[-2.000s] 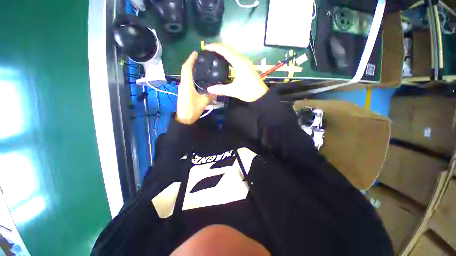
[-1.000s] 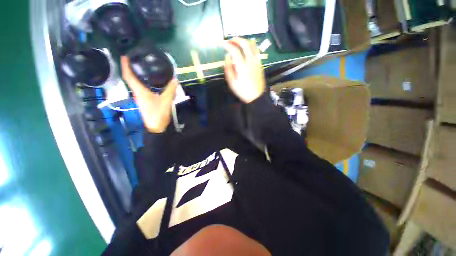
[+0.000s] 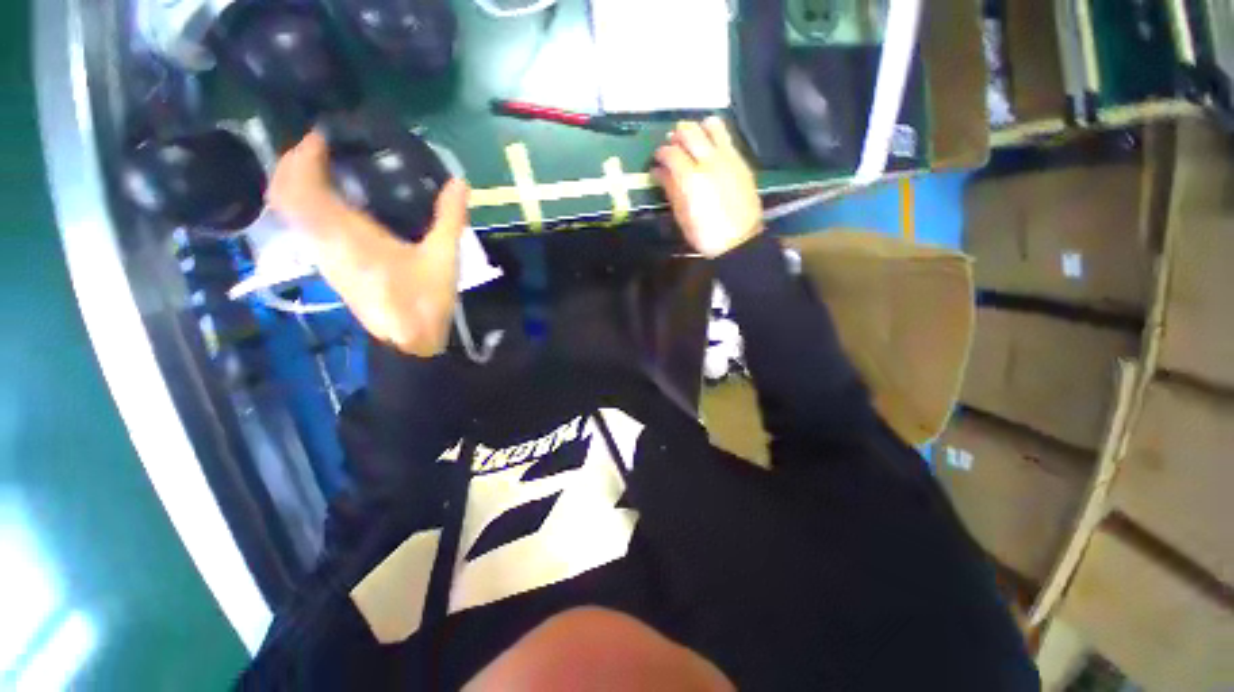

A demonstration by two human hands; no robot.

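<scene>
My left hand (image 3: 372, 257) grips a black ball-headed security camera (image 3: 390, 176) at the bench's near edge. The camera's white base (image 3: 476, 260) shows below the ball, partly behind the hand, with a thin white lead (image 3: 474, 338) hanging down. A second camera (image 3: 203, 180) stands just left of it. My right hand (image 3: 711, 187) is over the bench edge, right of the yellow tape (image 3: 568, 198), with fingers partly bent and nothing visible in it. A red pen-like stick (image 3: 548, 112) with a dark end lies on the green mat behind the tape.
More black camera heads (image 3: 284, 52) stand at the back left. A white sheet-like object (image 3: 660, 54) and a black device (image 3: 816, 102) lie at the back. An open carton (image 3: 886, 325) with white-and-black items is at right, cartons (image 3: 1056, 237) beyond. A green conveyor (image 3: 34, 406) runs at left.
The held camera has moved left from between both hands to beside the other camera. My right hand has let go of it and moved right. The red stick lies farther back, off the tape.
</scene>
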